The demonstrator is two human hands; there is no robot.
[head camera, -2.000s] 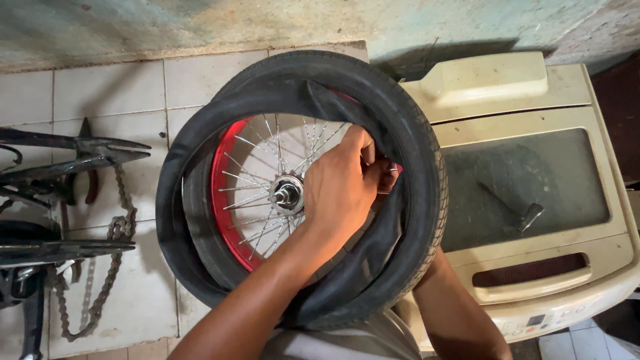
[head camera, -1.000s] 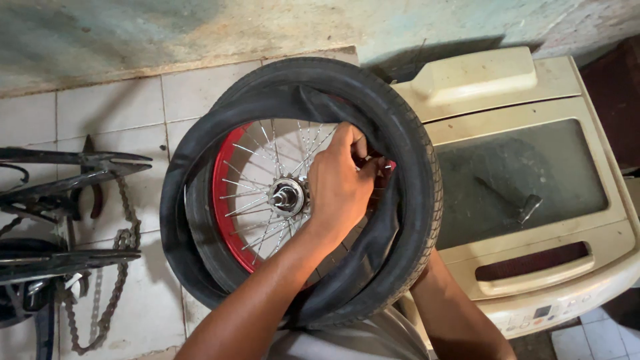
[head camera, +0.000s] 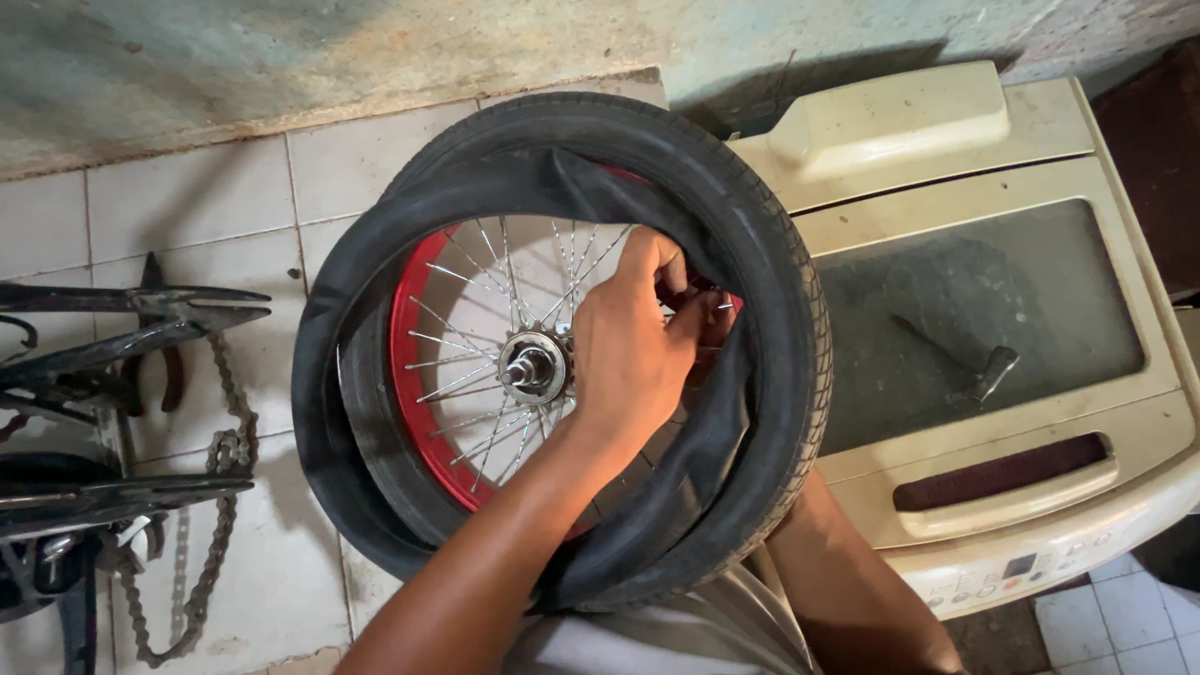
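Note:
A bicycle wheel with a red rim (head camera: 405,366), metal spokes and a hub with a toothed sprocket (head camera: 534,367) lies in front of me. A black tyre (head camera: 797,281) surrounds its right part. The flattened black inner tube (head camera: 323,328) hangs out over the rim and the tyre's left side. My left hand (head camera: 642,328) reaches across the spokes, its thumb and fingers pinched around a small metal stem (head camera: 725,305) at the rim's right inner edge. My right forearm goes beneath the tyre's lower right; that hand is hidden.
At the left are black bicycle frame parts (head camera: 122,356), a hanging chain (head camera: 225,506) and pliers (head camera: 169,375) on white tiles (head camera: 272,581). A cream washing machine (head camera: 1012,450) stands at the right, a metal tool (head camera: 994,370) on its lid. A wall (head camera: 375,56) runs behind.
My left hand stays at the same part of the rim, its fingers shifting only slightly. The wheel and tube keep much the same position.

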